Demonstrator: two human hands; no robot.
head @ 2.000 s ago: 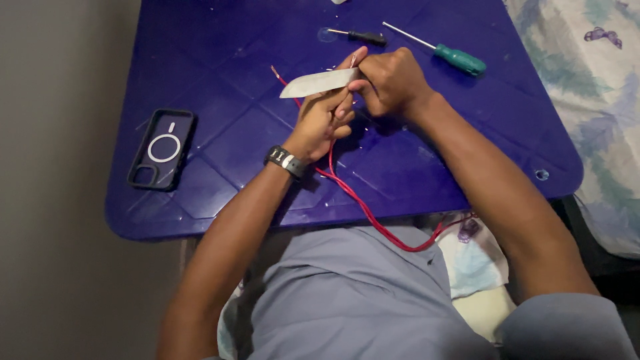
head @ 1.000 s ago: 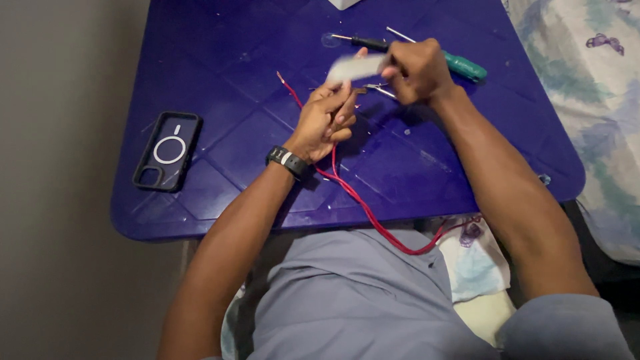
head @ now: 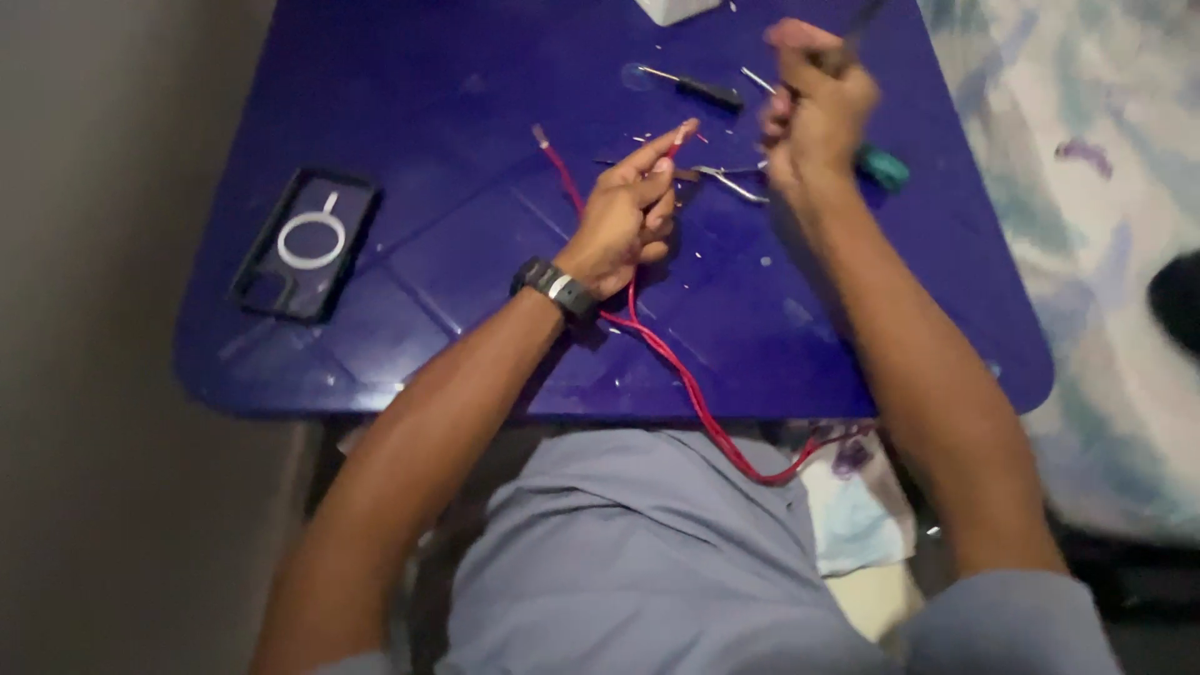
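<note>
Between the thumb and fingers of my left hand [head: 628, 211] is one end of a red electrical wire [head: 689, 384], its tip pale and stripped. The wire's other end, also bared, lies on the blue table to the left, and the twisted pair runs down over the table's front edge. My right hand [head: 820, 103] is raised at the upper right, blurred, closed around a dark handle that runs out of the frame; the rest of that tool is hidden. A metal tool with thin handles [head: 736, 183] lies between the hands.
On the blue plastic table [head: 450, 375] are a phone case [head: 309, 246] at the left and a black screwdriver [head: 710, 94] at the back. A green-handled screwdriver [head: 883, 169] is partly behind my right hand. A white object [head: 677, 7] stands at the far edge. Small scraps are scattered about.
My right hand has moved away from my left hand, up and to the right, taking the knife whose blade showed earlier beside the wire. My left hand still pinches the wire.
</note>
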